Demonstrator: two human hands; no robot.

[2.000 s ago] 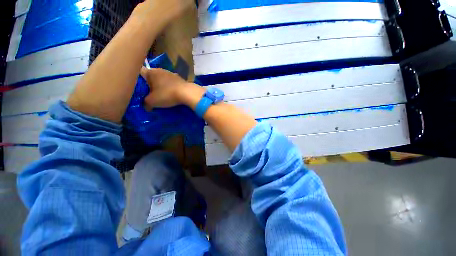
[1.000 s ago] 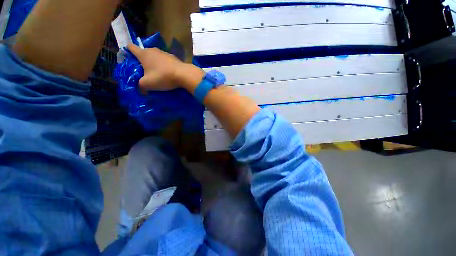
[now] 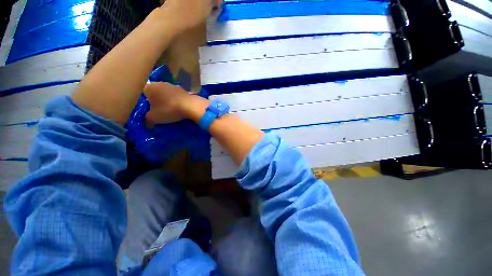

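My right hand (image 3: pixel 166 103), with a blue strap on its wrist, is closed on a crumpled ball of shiny blue film (image 3: pixel 156 137) in the gap between two rows of cases. My left hand (image 3: pixel 191 13) reaches up to the top edge of the picture, at the left end of a light-grey case (image 3: pixel 302 27) with a blue film strip (image 3: pixel 307 9). Its fingertips are small and partly cut off, so their grip cannot be told. More light-grey cases (image 3: pixel 318 102) lie stacked in the right row, with thin blue remnants along their seams.
The left row has light-grey cases (image 3: pixel 38 102) and glossy blue film (image 3: pixel 48 27). Black case ends with silver handles (image 3: pixel 421 110) stand at the right, with more beyond. Brown cardboard (image 3: pixel 186 51) shows in the gap. Yellow-black tape (image 3: pixel 350 171) marks the grey floor.
My left hand was out of the picture at the upper left and now shows at the top middle. A white paper seen by the film ball one second ago no longer shows. The view has shifted.
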